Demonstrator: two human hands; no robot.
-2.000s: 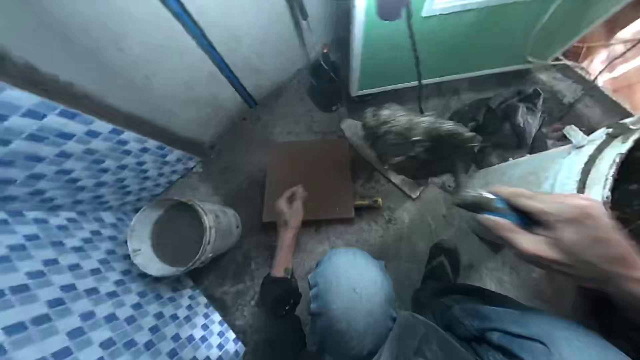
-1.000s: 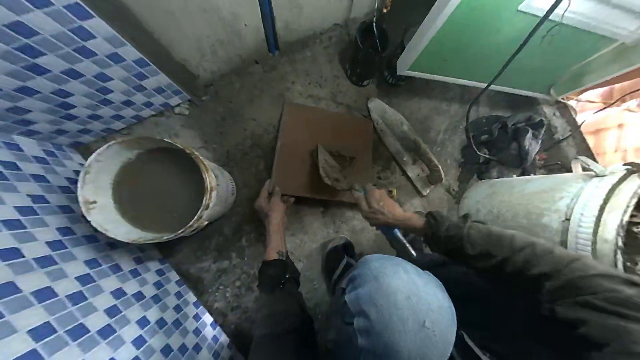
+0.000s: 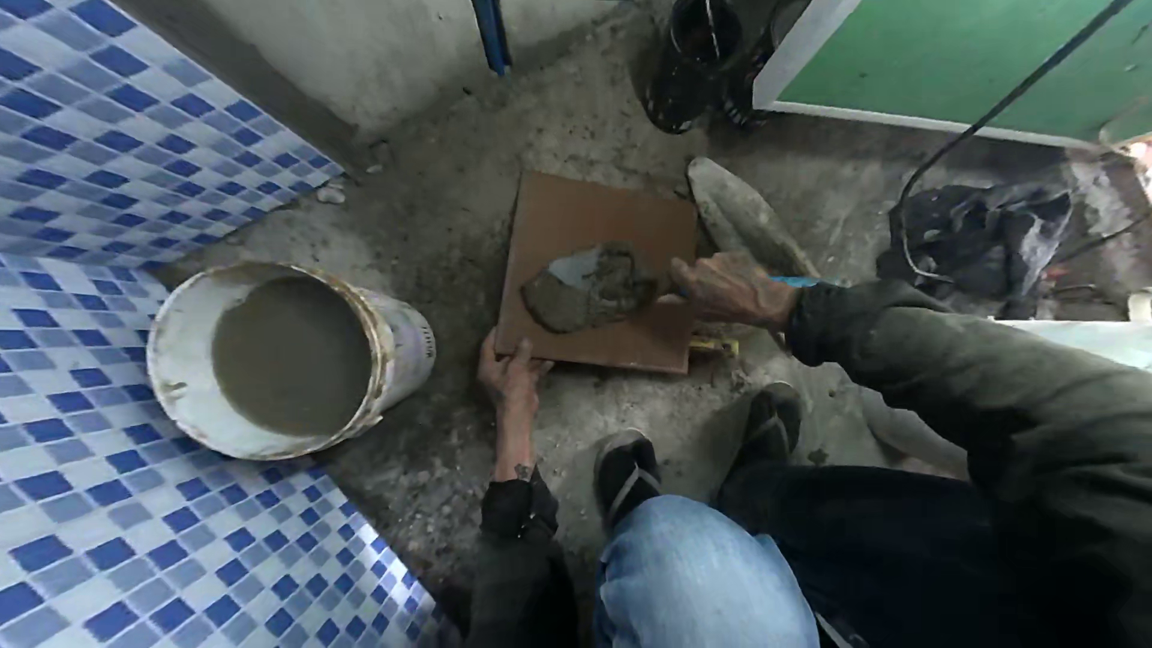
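A square reddish-brown tile (image 3: 598, 216) lies back side up between my hands. My left hand (image 3: 515, 364) grips its near left corner, fingertips over the edge. Grey mortar (image 3: 621, 288) sits on the middle of the tile, with the blade of a trowel (image 3: 560, 292) over it, partly smeared. My right hand (image 3: 733, 288) is shut on the trowel's handle at the tile's right edge; a bit of blue shows behind the fist. A yellow object (image 3: 715, 346), perhaps a level or tape, pokes out from under the near right corner.
A white bucket (image 3: 396, 346) of grey liquid stands at the left beside the blue-checked wall. A mortar-crusted long tool or board (image 3: 742, 211) lies right of the tile. Black buckets (image 3: 679, 85) stand at the back, a black plastic bag (image 3: 985, 238) and cable at the right.
My right hand with the trowel has come from the right over to the tile, and mortar now lies on it. My left hand has gone from the tile's face to its near left corner.
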